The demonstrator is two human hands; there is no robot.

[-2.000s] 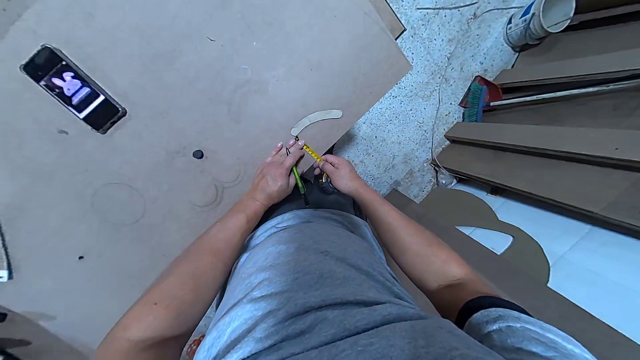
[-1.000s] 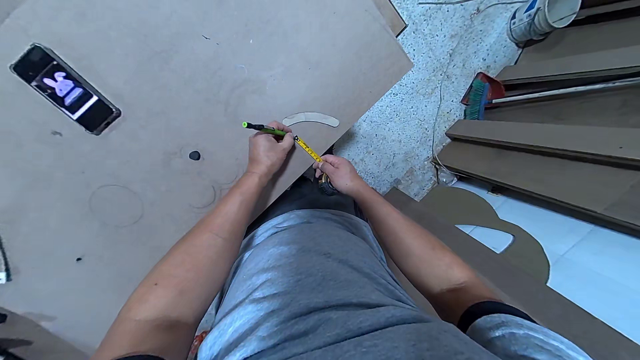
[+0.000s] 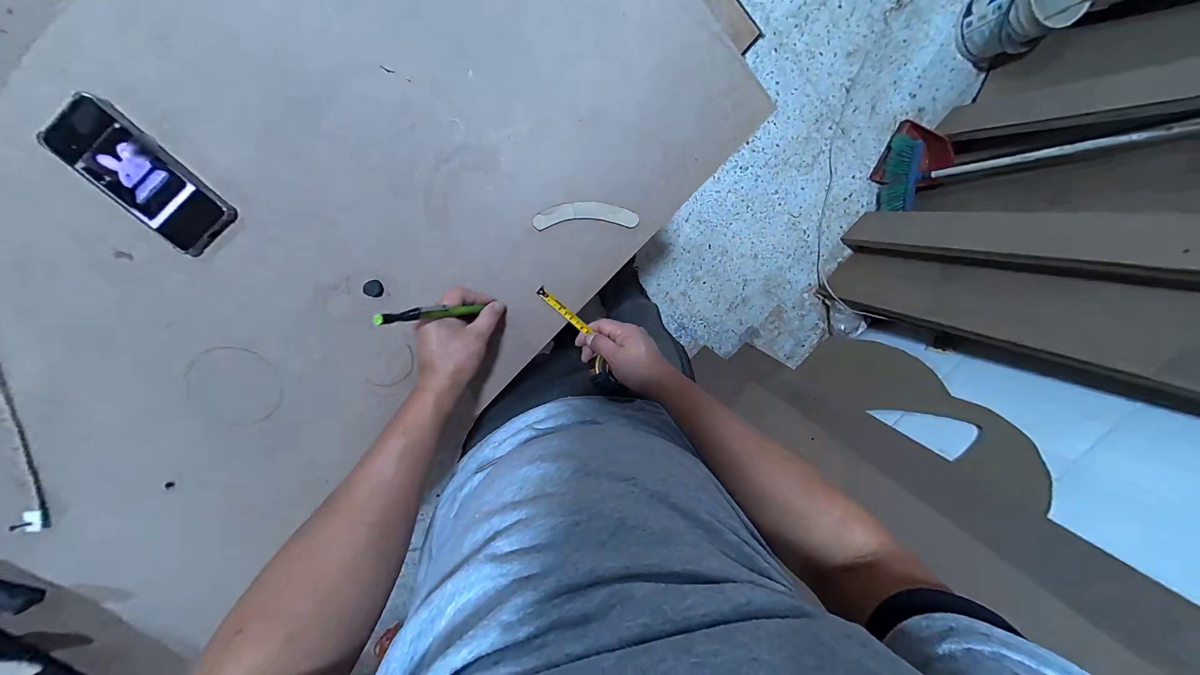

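My left hand (image 3: 454,342) rests on the large brown board (image 3: 309,169) and is closed around a green and black pen (image 3: 431,313), which lies sideways in the fingers. At the board's edge, my right hand (image 3: 630,354) holds a tape measure (image 3: 603,368) whose case is partly hidden by the fingers. Its short yellow blade (image 3: 564,311) points up and left over the board. Above the blade lies a pale curved strip (image 3: 586,215). A small dark round piece (image 3: 373,288) sits up and left of my left hand. Faint circles are drawn on the board.
A phone (image 3: 141,173) showing a rabbit picture lies at the upper left. At the right are a bucket (image 3: 994,33), a broom (image 3: 902,172) with a red dustpan (image 3: 928,145), stacked long boards (image 3: 1031,291) and a curved cut panel (image 3: 1012,450). Speckled floor (image 3: 750,253) lies beyond the board's edge.
My left hand has moved left, away from the tape's end, with the pen in it. Earlier it was at the tape's tip, just below the curved strip. My right hand still holds the tape measure.
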